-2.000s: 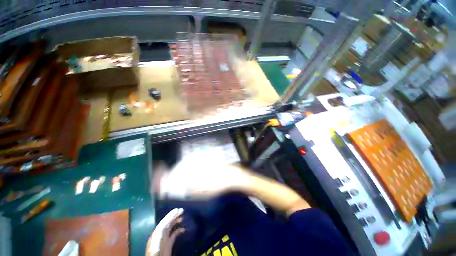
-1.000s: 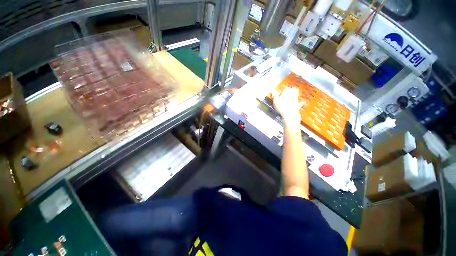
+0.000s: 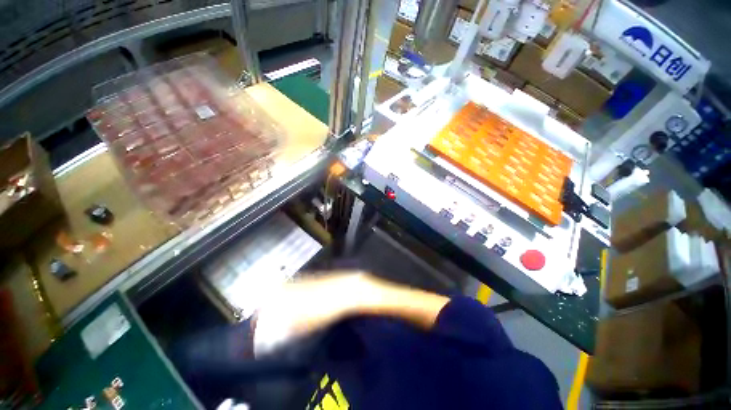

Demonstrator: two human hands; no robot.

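My right hand point(image 3: 280, 323) is blurred in front of my body at the lower middle; whether it holds anything cannot be told. Only small white fingertips, likely of my left hand point(image 3: 232, 404), show at the bottom edge; the rest is hidden or cut off. The orange machine plate point(image 3: 505, 164) with many small cavities lies on the white machine point(image 3: 469, 220) at the right, away from both hands. Small copper and white pieces point(image 3: 111, 394) lie on the green mat point(image 3: 148, 360) at the lower left.
A clear blister tray point(image 3: 188, 136) with coppery rows lies on the tan shelf point(image 3: 120, 188). Two dark parts point(image 3: 99, 213) and a cardboard box point(image 3: 28, 192) are left of it. A metal post point(image 3: 349, 88) stands between shelf and machine. Cartons point(image 3: 641, 272) stand at the far right.
My right hand has left the orange plate and moved back left across my body. The view has shifted only slightly since a second ago, after an earlier turn to the right.
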